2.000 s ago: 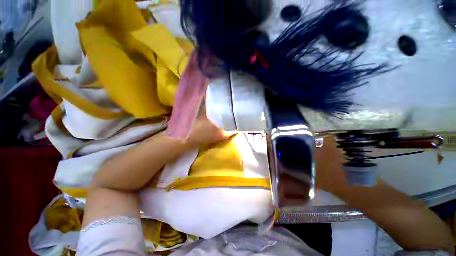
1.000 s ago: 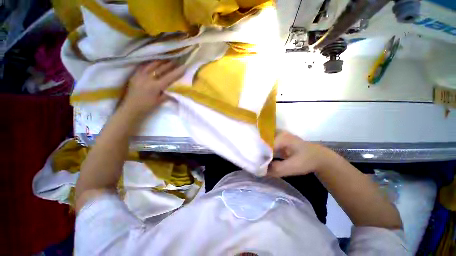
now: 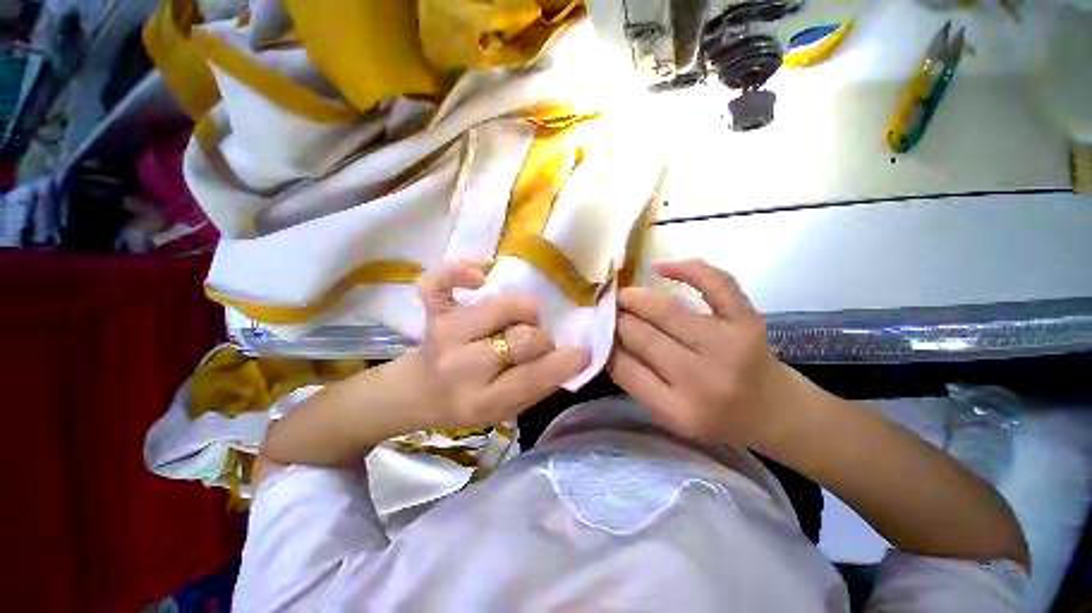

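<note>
The white fabric with yellow strips lies over the table's left part and front edge. Mustard-yellow fabric is bunched at the top. My left hand, with a ring on one finger, holds the white corner from the left. My right hand holds the same corner's edge from the right, its fingertips hidden partly by the cloth. The two hands are close together at the table's front edge. The sewing machine's needle area is at the top, partly washed out by bright lamp glow.
Thread snips lie on the machine bed at the right, with a yellow-orange ring handle behind them. The grey ruler-like strip edges the table. More yellow-and-white cloth lies below at the left. Dark red cloth is beyond.
The view has shifted back from the machine head. My left hand has moved right and down from the middle of the cloth to its corner. My right hand remains at the corner, now raised.
</note>
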